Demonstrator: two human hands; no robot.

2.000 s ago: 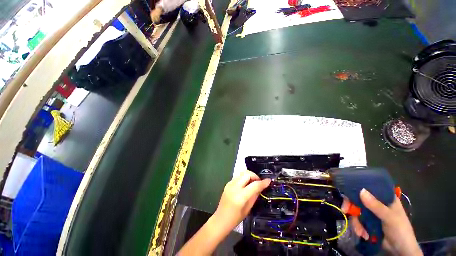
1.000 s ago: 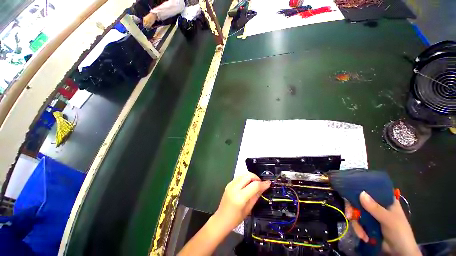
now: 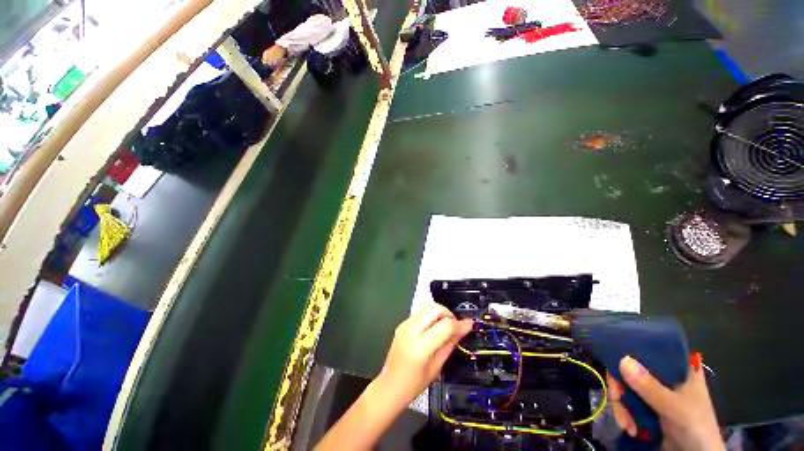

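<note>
The black plastic housing [image 3: 529, 401] lies on a white sheet [image 3: 529, 249], with a yellow wire loop [image 3: 602, 396] and thin blue and brown-red wires inside. My left hand [image 3: 428, 348] is at the housing's upper left, thumb and finger pinched on a small wire end; the fingertips partly hide it. My right hand [image 3: 672, 401] grips the dark blue soldering gun [image 3: 630, 348] at the right. Its metal nose [image 3: 529, 317] points left over the housing's upper compartments, its tip close to my left fingertips.
A round dish of metal wool [image 3: 701, 238] and a black fan [image 3: 767, 150] stand at the right. A chipped yellow rail [image 3: 331, 255] separates bench and green belt. Beyond are a blue crate [image 3: 79, 352] and a person's hand [image 3: 274, 55]. Red and black wires [image 3: 547, 33] lie up the bench.
The gun body has tilted and shifted slightly down, its nose now sloping down to the right. My left hand stays at the same spot. The view has shifted slightly.
</note>
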